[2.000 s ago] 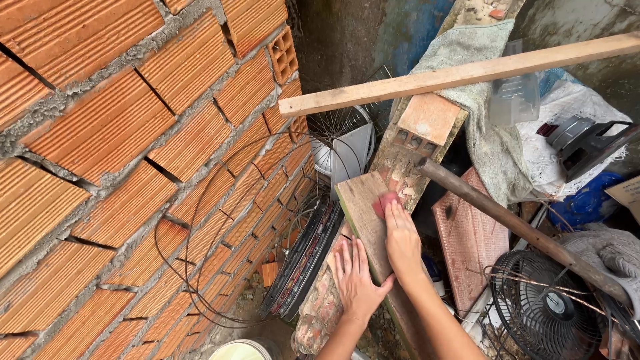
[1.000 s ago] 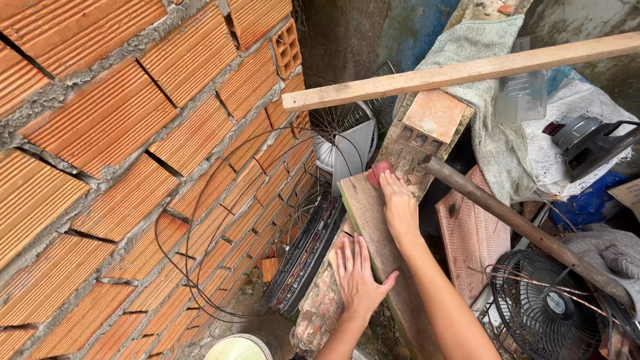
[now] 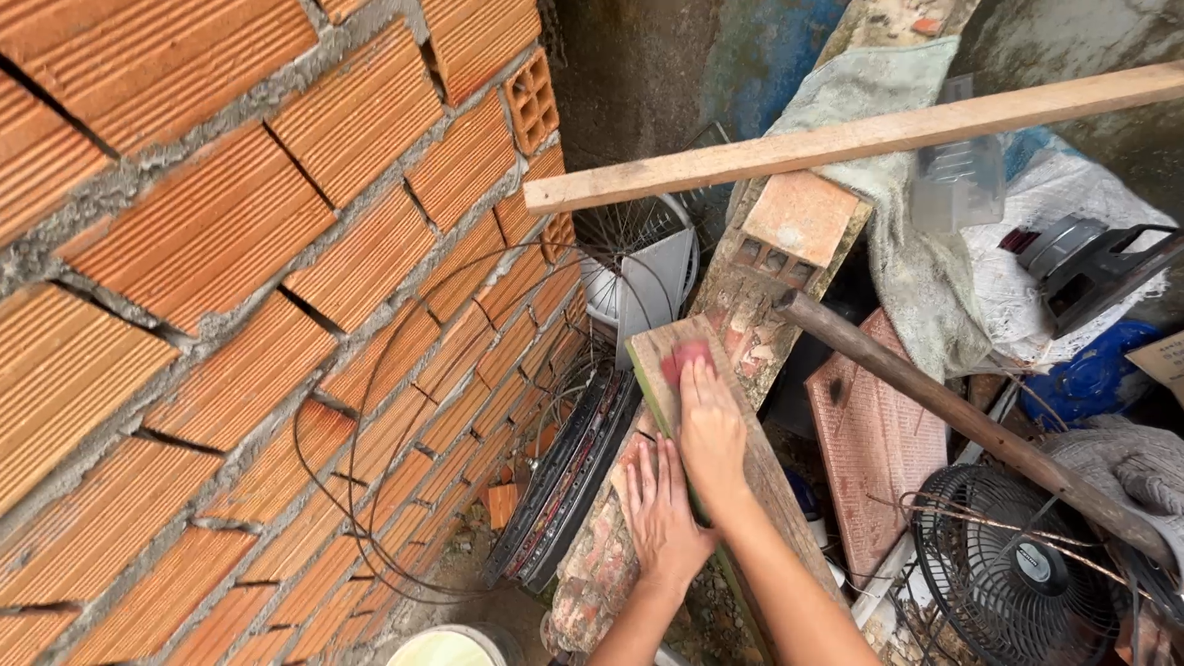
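Note:
A weathered wooden board with a greenish edge lies slanted over a rough masonry ledge. My right hand presses a small red sheet, which looks like sandpaper, flat on the board near its far end; its underside is hidden. Just left of it, my left hand rests with spread fingers against the board's left edge and the ledge, holding nothing else that shows.
A hollow brick wall rises on the left. A long wooden batten crosses above a loose brick. On the right are a wooden pole, a black fan and a cloth. A bucket stands at the bottom.
My right hand with the red sheet slid up to the board's far end, then came back a little toward me. My left hand has stayed at the board's left edge.

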